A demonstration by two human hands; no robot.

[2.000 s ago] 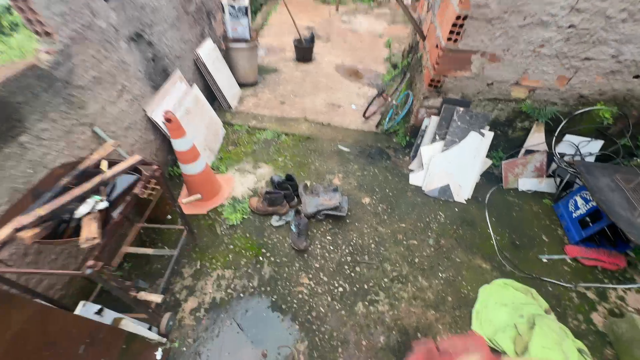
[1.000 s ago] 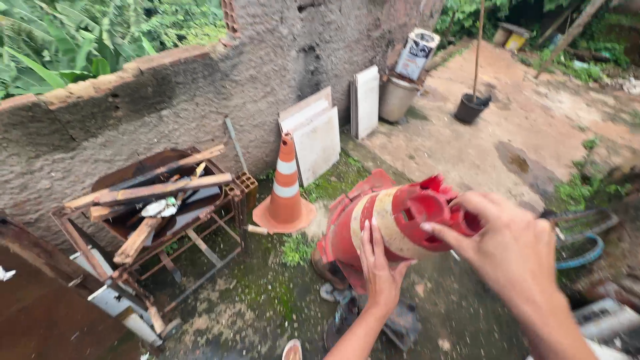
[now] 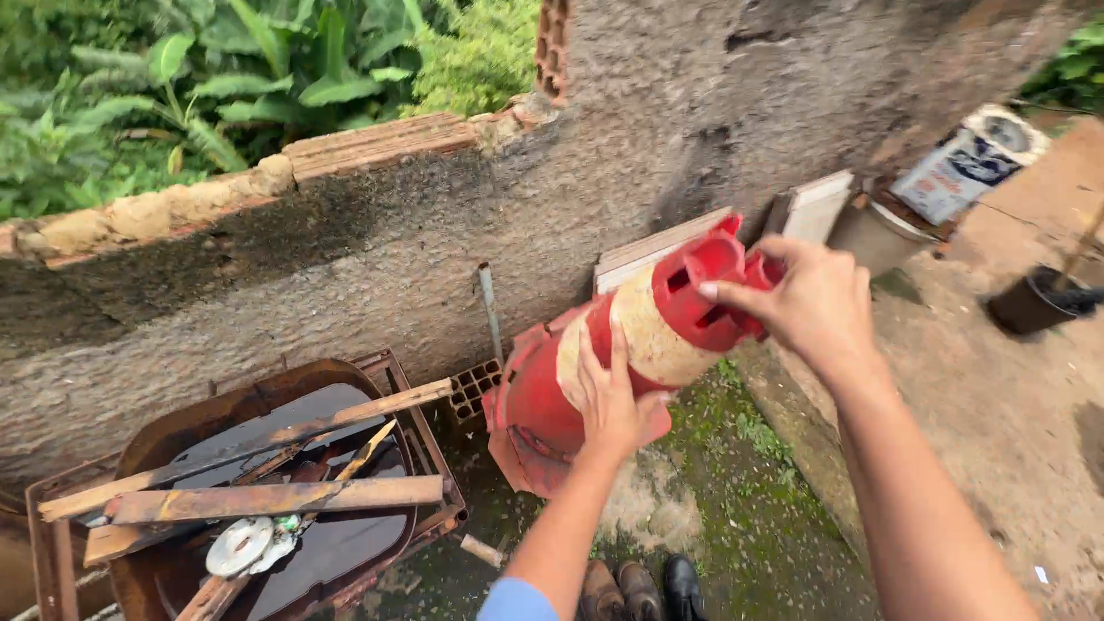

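A red plastic traffic cone (image 3: 535, 388) with a worn cream band is held tilted in front of me, its broken top toward the upper right and its base toward the lower left. My right hand (image 3: 806, 302) grips the notched red top, thumb on the near side and fingers behind. My left hand (image 3: 612, 401) lies against the cone's side, fingers spread over the cream band. The orange and white cone seen earlier does not show now; the red one covers that area.
A rusty basin (image 3: 259, 379) of dark water holds wooden boards (image 3: 285, 498) at lower left. A rough wall (image 3: 431, 233) runs behind. Pale panels (image 3: 819, 207), a bucket (image 3: 880, 233) and a black pot (image 3: 1026, 302) stand to the right. Shoes (image 3: 638, 591) lie below.
Two seconds ago neither hand showed; one second ago both held the red cone near the right. The red cone is now beside the wall, where the orange cone stood. The view has swung left.
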